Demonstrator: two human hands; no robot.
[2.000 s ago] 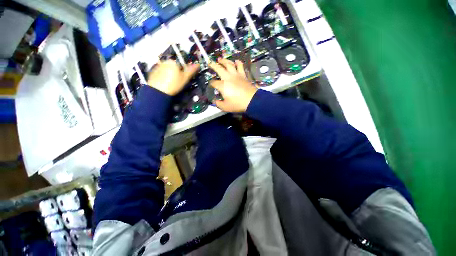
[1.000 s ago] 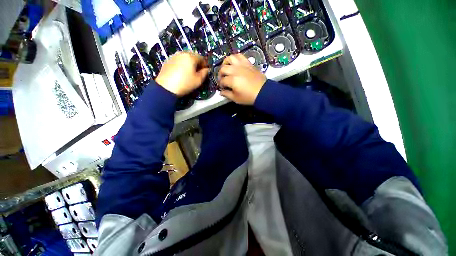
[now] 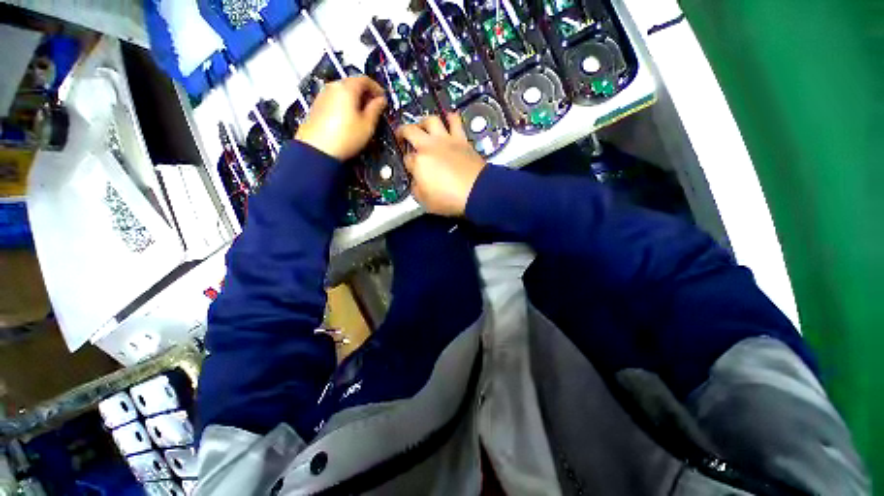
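A row of several black open housings lies on a white fixture, each with a round disc at its near end and green board patches inside. White rods extend from their far ends. My left hand is over the middle of the row with thumb and fingers pinched together at a housing. My right hand lies just right of it, fingers curled at the neighbouring housing's edge. Whether either hand holds a small part or wire cannot be seen.
Blue bins with silvery pieces stand behind the row. A white box with a speckled sheet is at left. Stacked white-grey units are at lower left. A green belt runs along the right.
Since a second ago, my left hand has moved slightly up and left, and my right hand slightly left and down. A housing's disc now shows between them. Earlier, the view also shifted over the row.
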